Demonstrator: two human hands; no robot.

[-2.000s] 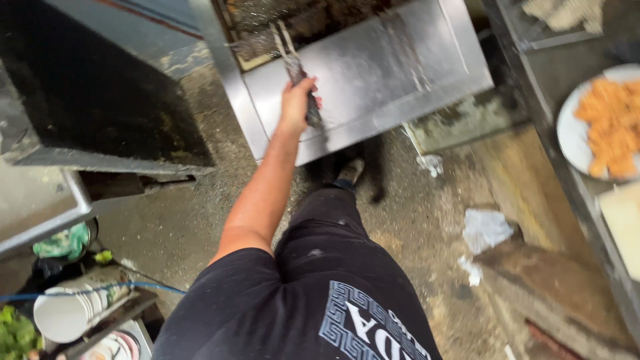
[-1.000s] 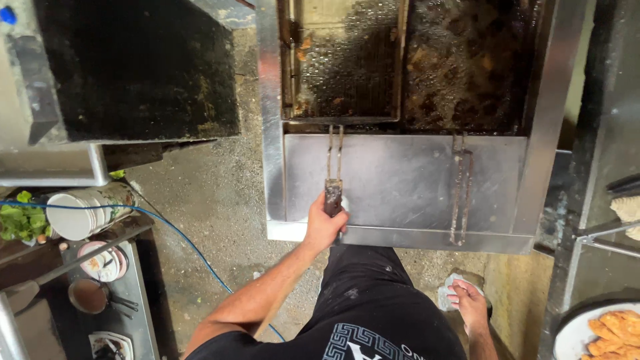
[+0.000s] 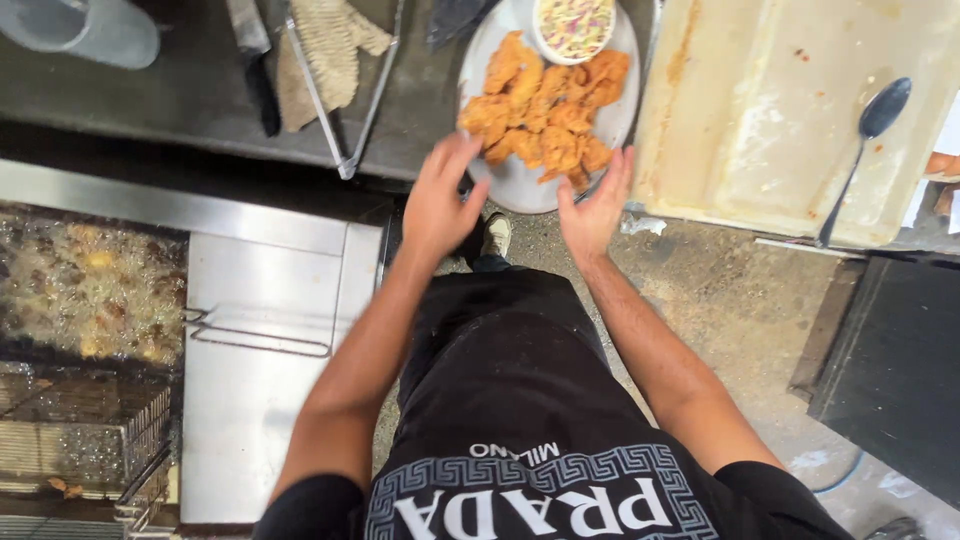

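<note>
A pale oval plate (image 3: 517,184) holds pieces of golden fried food (image 3: 551,112) and a white cup of shredded slaw (image 3: 575,26). My left hand (image 3: 442,195) is at the plate's near left edge, fingers apart, its fingertips by the fried pieces. On the near right edge, my right hand (image 3: 596,202) has its thumb and fingers spread. Neither hand has closed on anything; whether the fingertips press the rim is blurred. The plate lies at the front edge of a dark counter.
Left of the plate are metal tongs (image 3: 322,105), a cloth glove (image 3: 330,60) and a knife (image 3: 262,90). A pale tray (image 3: 735,150) with a spoon (image 3: 885,109) stands right. Lower left is a fryer with bubbling oil (image 3: 90,285) and a wire basket (image 3: 82,442).
My left hand has let go of the fryer basket handle. The view has swung right to the counter, and both hands are now at the plate of fried food.
</note>
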